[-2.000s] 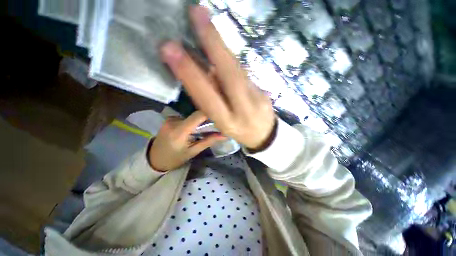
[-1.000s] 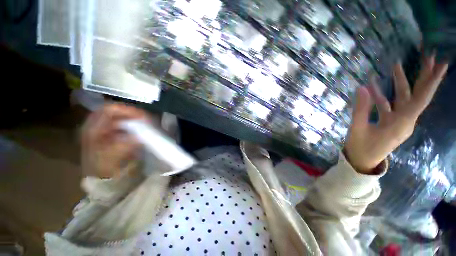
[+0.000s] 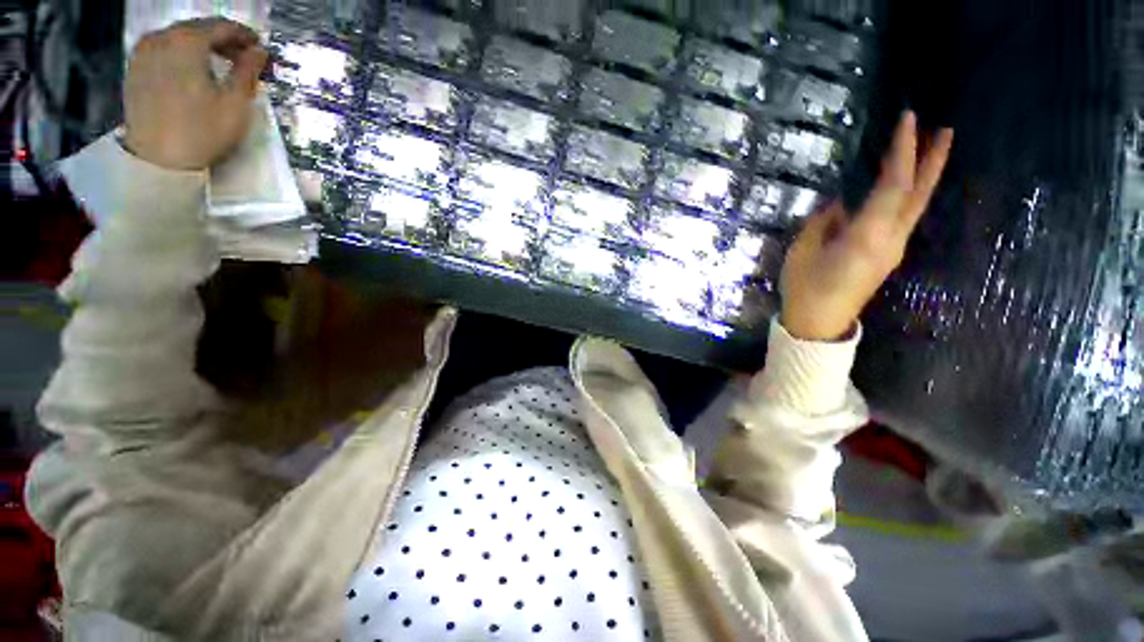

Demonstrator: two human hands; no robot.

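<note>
My left hand is at the upper left, over the white-bordered pad sheets beside the tray. Its thumb and a finger curl together; whether they hold anything I cannot tell. A pale piece shows beside my left wrist. The clear blister tray lies in front of me with rows of dark circuit boards, many with bright squares. My right hand is over the tray's right edge, fingers extended and apart, with nothing seen in it.
A clear, ridged, shiny block of stacked trays stands to the right of the tray. A dark surface lies behind it. Blurred red and yellow items show below at both sides. Something dark and blurred is at the far upper left.
My left hand has moved up and left, from low by the tray's corner onto the sheets; the white strip seen in it is no longer clear. My right hand has shifted left. The view has turned.
</note>
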